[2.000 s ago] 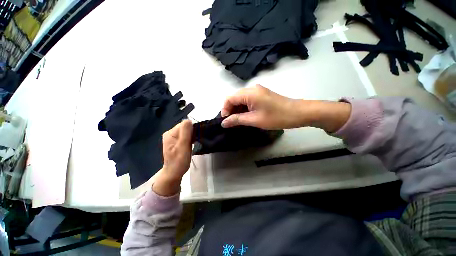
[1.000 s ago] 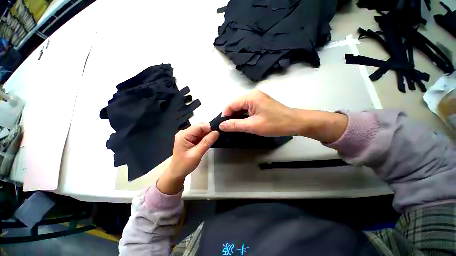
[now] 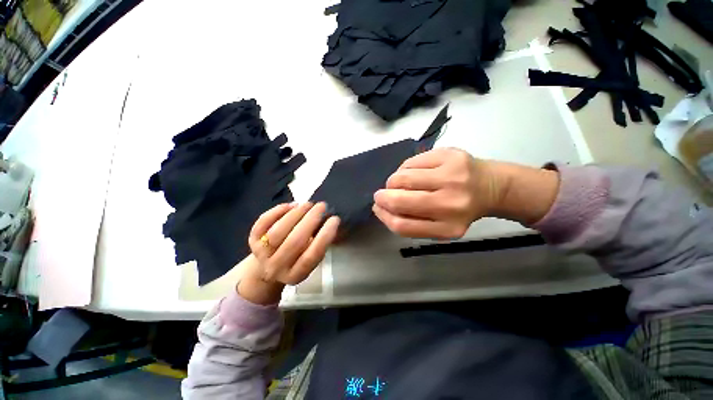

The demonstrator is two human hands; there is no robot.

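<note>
A black panel (image 3: 363,173) is held between my two hands over the taped work area, near the table's front. My left hand (image 3: 291,241), with a ring on one finger, grips its lower left edge. My right hand (image 3: 430,194) grips its right side with the fingers curled. A narrow black end sticks up beyond my right hand. The panel's lower part is partly hidden by my hands. A straight black strip (image 3: 473,245) lies on the table just below my right hand.
A rumpled black panel pile (image 3: 223,187) lies left of my hands. A larger panel stack (image 3: 414,51) lies at the far side. Crossed black strips (image 3: 614,62) and a plastic-wrapped container (image 3: 694,144) are at the right. The white table (image 3: 156,301) has a curved front edge.
The panel, earlier bunched low under my hands, is now raised and spread flatter between them. My left hand has moved slightly left and down; my right hand has turned, its knuckles up.
</note>
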